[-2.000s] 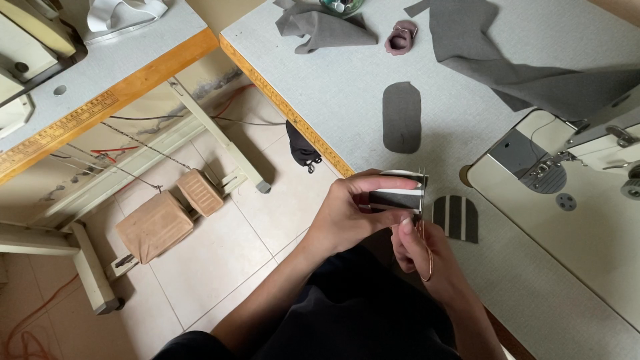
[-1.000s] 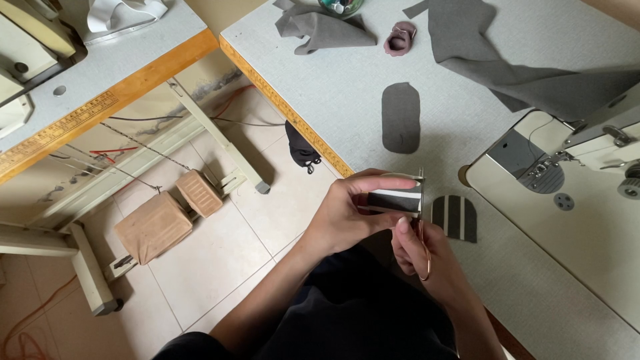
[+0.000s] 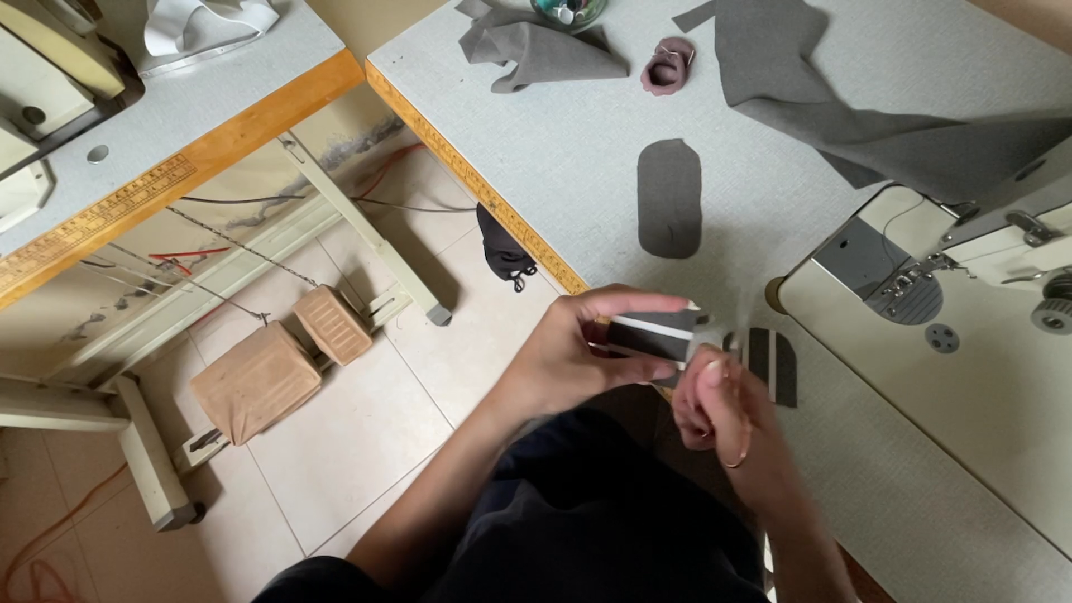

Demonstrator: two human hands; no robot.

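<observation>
My left hand point(image 3: 578, 347) holds a dark grey fabric piece with white stripes point(image 3: 649, 337) between thumb and fingers at the table's front edge. Close against its right end is my right hand point(image 3: 716, 394), fingers curled around small scissors, of which a handle ring shows below the fingers; the blades are blurred. A second striped grey piece point(image 3: 783, 368) lies flat on the table just right of my right hand, partly hidden by it. Farther back lies a plain grey fabric piece with rounded ends point(image 3: 670, 199).
A sewing machine point(image 3: 946, 360) is set in the table at right. Grey cloth point(image 3: 804, 84), a crumpled grey scrap point(image 3: 544, 54), a mauve ring-shaped item point(image 3: 667, 67) and a glass jar point(image 3: 569, 10) lie behind. Another machine table point(image 3: 318, 50) stands left, above wrapped pedals point(image 3: 260, 381).
My right hand has turned slightly, and the blades at its fingertips now blur. The left hand still grips the striped piece in nearly the same place.
</observation>
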